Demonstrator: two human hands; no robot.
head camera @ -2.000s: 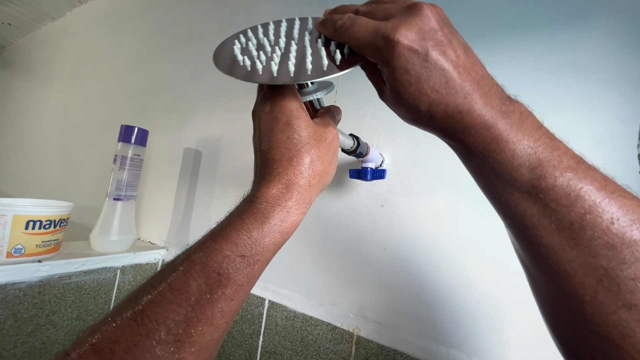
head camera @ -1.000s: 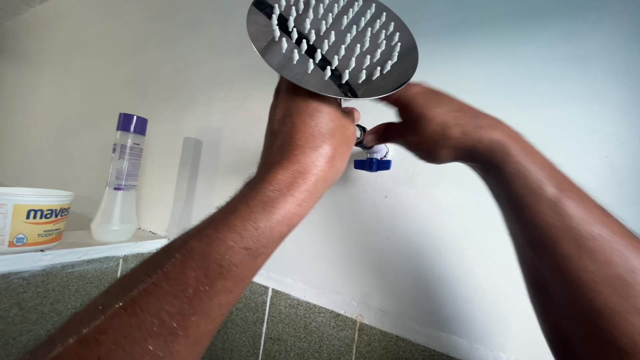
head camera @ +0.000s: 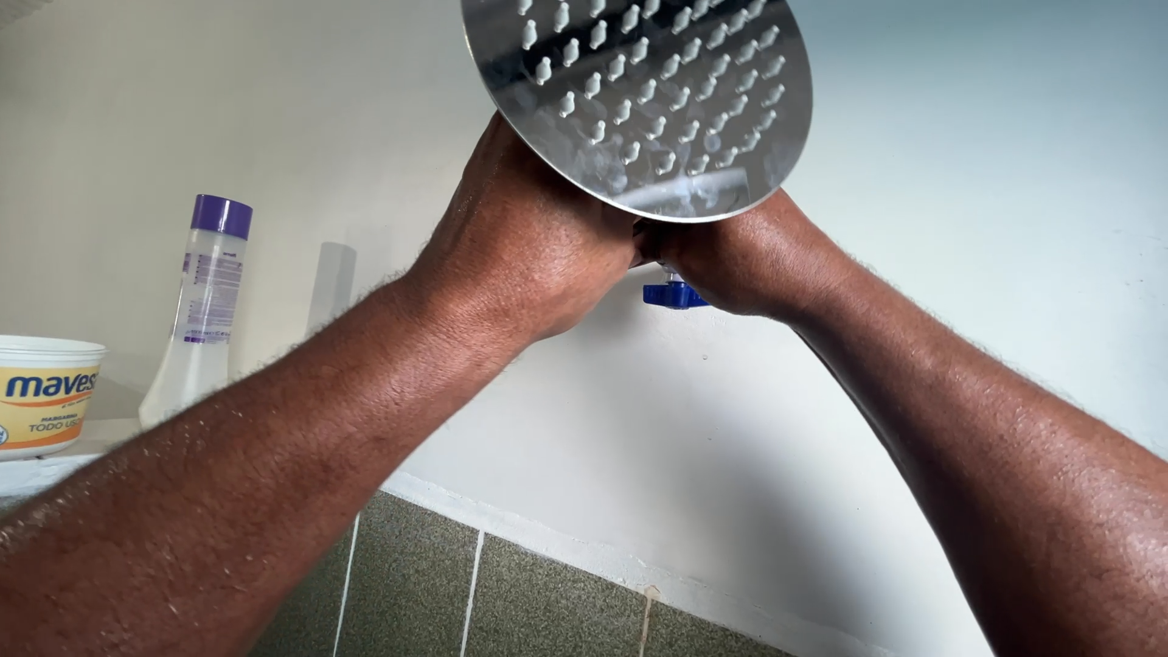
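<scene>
A round, shiny metal shower head (head camera: 652,109) with rows of pale nozzles faces me, tilted, at the top of the view. Behind its lower left edge is my left hand (head camera: 547,242), its fingers hidden; what they close on cannot be made out. My right hand (head camera: 744,255) is behind the lower right edge, close to the left one, near the pipe fitting at the wall, with its fingertips hidden too. Just below the hands, the blue handle of a valve (head camera: 673,295) sticks out from the wall.
On a ledge (head camera: 119,433) at the left stand a white and yellow margarine tub (head camera: 50,392) and a clear bottle with a purple cap (head camera: 205,301). Dark green tiles (head camera: 557,593) with pale joints cover the lower wall, below the painted part (head camera: 958,274).
The shower head has tipped from nearly flat to facing me. My right hand has left its rim, where it was two seconds ago, and moved down behind it toward the fitting.
</scene>
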